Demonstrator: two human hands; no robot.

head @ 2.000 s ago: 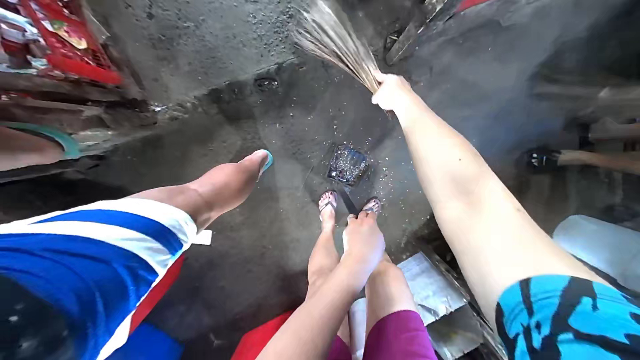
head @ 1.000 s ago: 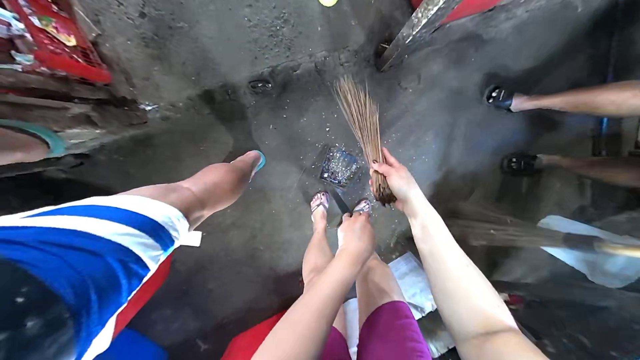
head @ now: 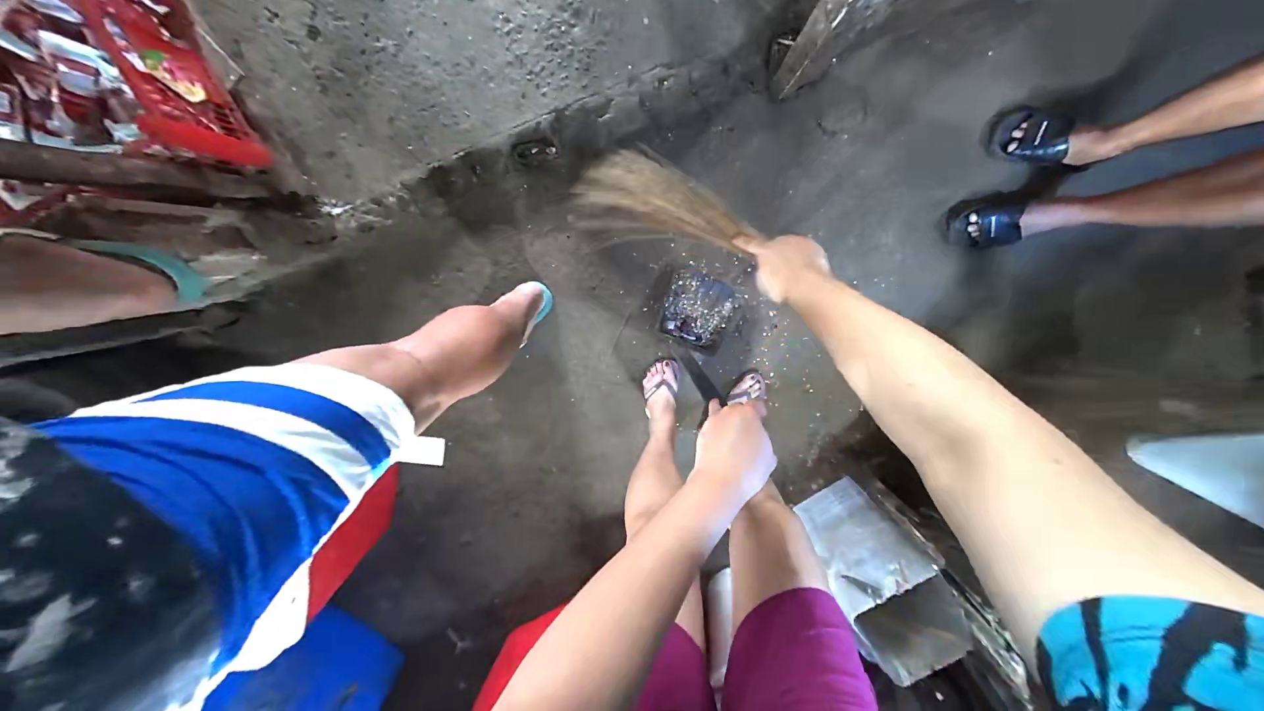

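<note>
My left hand (head: pixel 736 444) grips the dark handle of a dustpan (head: pixel 699 308), whose pan lies on the concrete floor just beyond my feet, covered with small pale and colored bits. My right hand (head: pixel 792 265) is shut around the bound end of a stick broom (head: pixel 662 195). The broom's bristles fan out to the left, blurred, above the floor beyond the dustpan. Small debris is scattered on the floor to the right of the pan. My sandaled feet (head: pixel 660 383) are just below the pan.
A person in blue and white shorts (head: pixel 247 444) sits at my left, one foot out on the floor. Another person's legs in black sandals (head: pixel 992 222) stand at upper right. A red crate (head: pixel 188 109) is at upper left. A metal sheet (head: pixel 864 538) lies beside my knee.
The broom has swung from pointing away from me to pointing left. My left hand stays on the dustpan handle. At right, the other broom seen a second ago is no longer in view.
</note>
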